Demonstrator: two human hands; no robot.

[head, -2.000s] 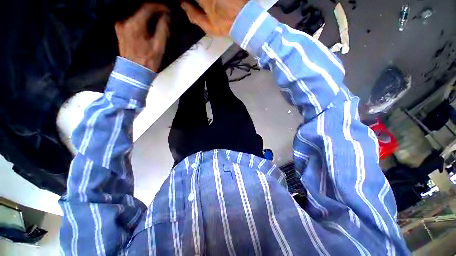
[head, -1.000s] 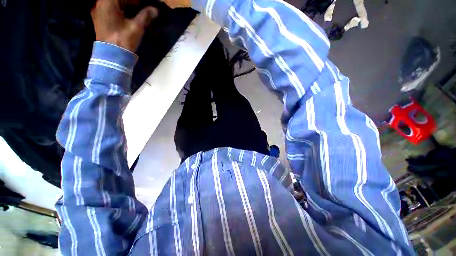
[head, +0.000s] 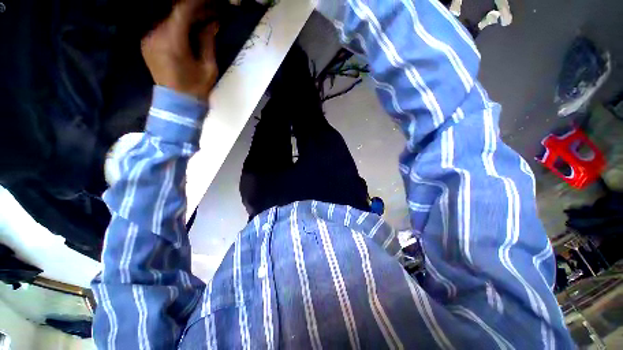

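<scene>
A large black cloth [head: 75,102] covers the white table [head: 236,102] at the upper left and reaches the top edge of the picture. My left hand [head: 183,51] is on the cloth near the top, fingers bent and blurred; whether it grips the cloth cannot be told. My right hand is cut off by the top edge; only its sleeve [head: 410,55] shows. Thin dark threads lie on the white table beside the cloth edge.
A red plastic stool [head: 572,157] stands on the grey floor at the right. A clear plastic bag with dark contents [head: 580,75], pale strips [head: 502,14] and black scraps [head: 341,72] lie on the floor. My legs are beside the table edge.
My right hand has moved up out of the picture. My left hand has moved slightly over the cloth. The view has shifted, bringing the red stool fully into sight.
</scene>
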